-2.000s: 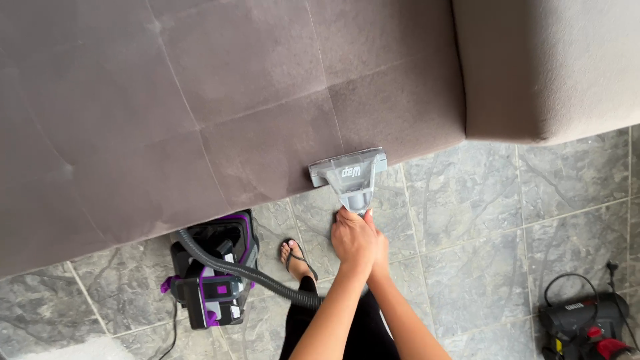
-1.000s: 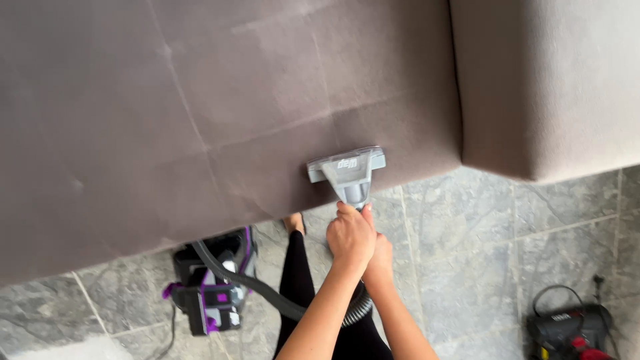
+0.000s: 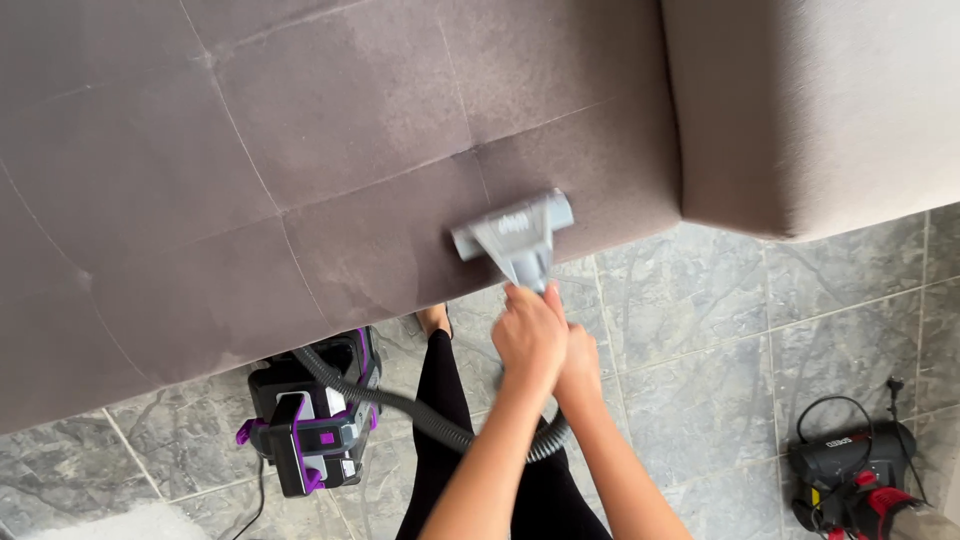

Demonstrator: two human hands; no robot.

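A grey Wap upholstery nozzle (image 3: pixel 517 229) rests tilted on the seat of a brown upholstered sofa (image 3: pixel 360 112), near its front edge. My left hand (image 3: pixel 531 330) grips the nozzle's neck, just below the wide head. Close behind it, my right hand (image 3: pixel 581 358) is closed around the handle, which is mostly hidden by the hands. A dark corrugated hose (image 3: pixel 405 405) runs from beneath my forearms to a black and purple extractor machine (image 3: pixel 322 420) on the floor. The seat fabric shows darker and lighter patches.
The sofa's armrest (image 3: pixel 750 112) rises at the upper right. Grey tiled floor (image 3: pixel 690 330) lies below the sofa. A black and red machine (image 3: pixel 855 457) with a coiled cable stands at the lower right. My foot (image 3: pixel 433 319) is by the sofa's front edge.
The nozzle now lies at more of a slant on the seat than before, still held by both hands. My foot, in full view two seconds ago, is now partly under the sofa edge.
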